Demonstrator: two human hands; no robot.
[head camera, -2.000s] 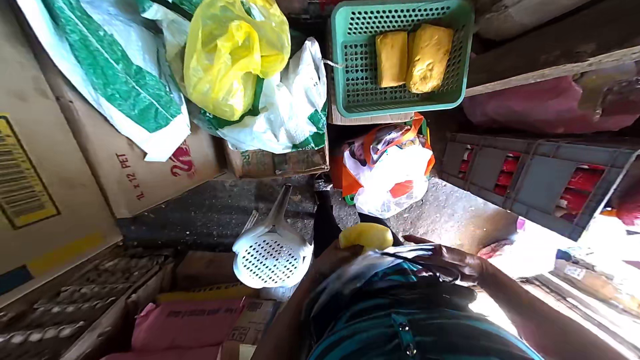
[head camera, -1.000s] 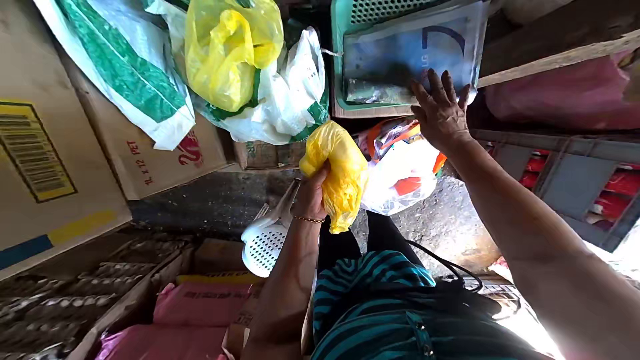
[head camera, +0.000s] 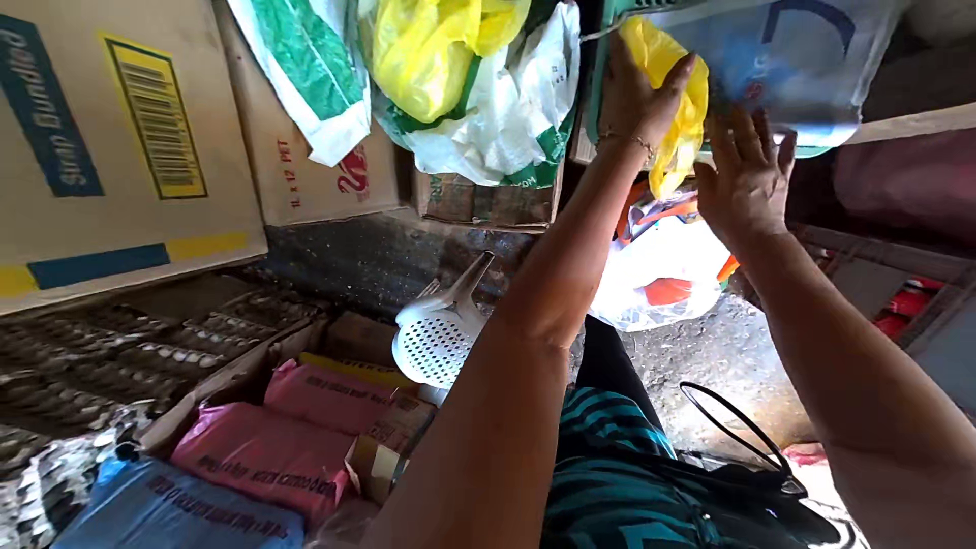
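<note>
In the head view, my left hand (head camera: 637, 99) is at the left side of the green plastic basket (head camera: 595, 126), shut on a yellow plastic bag (head camera: 675, 114) that hangs down between my hands. My right hand (head camera: 747, 171) is to the right with fingers apart, its fingertips at the near edge of a clear, printed plastic sheet or pack (head camera: 801, 61). That sheet lies over the basket and hides what is inside. Another yellow plastic bag (head camera: 427, 61) rests on white and green bags at the upper left.
A white plastic bag (head camera: 663, 259) sits on the floor below the basket. A white perforated plastic stool or chair (head camera: 435, 347) stands at centre. Cardboard boxes (head camera: 76, 114), pink packs (head camera: 267, 450) and egg trays (head camera: 137, 343) fill the left. A crate (head camera: 877, 282) is at the right.
My left hand has moved up with the yellow bag to the basket. The clear sheet covers the basket, where two yellow-brown packs showed two seconds ago. My right hand has come closer to the left one.
</note>
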